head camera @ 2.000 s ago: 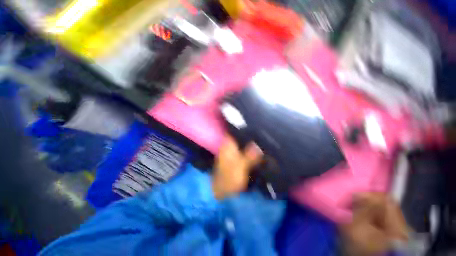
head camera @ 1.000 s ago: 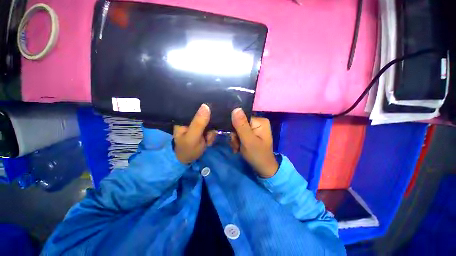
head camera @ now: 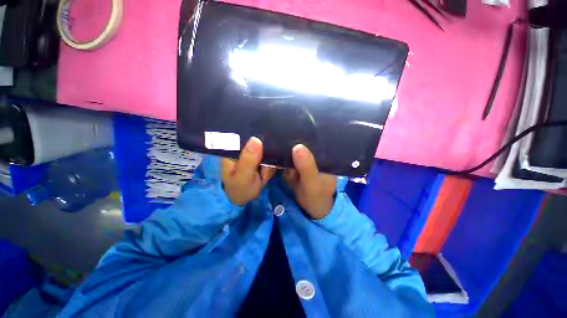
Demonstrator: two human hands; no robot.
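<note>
A tablet screen assembly (head camera: 280,109) lies glossy black side up over the front part of the pink mat, with bright glare across it. A small white label (head camera: 222,141) is near its lower left edge. My left hand (head camera: 244,174) grips the near edge just right of the label, thumb on top. My right hand (head camera: 313,183) grips the same edge further right, thumb on top. The fingers under the edge are mostly hidden.
A masking tape roll (head camera: 90,46) is at the left of the pink mat (head camera: 447,124). A thin dark tool (head camera: 499,77) and a black cable (head camera: 507,148) lie at right, beside stacked white-edged panels (head camera: 528,105). Blue bins (head camera: 497,230) and a plastic bottle (head camera: 78,186) are below.
The view has shifted, so the bench appears further right. The tablet appears larger, and my hands have moved left along its near edge, closer to the label.
</note>
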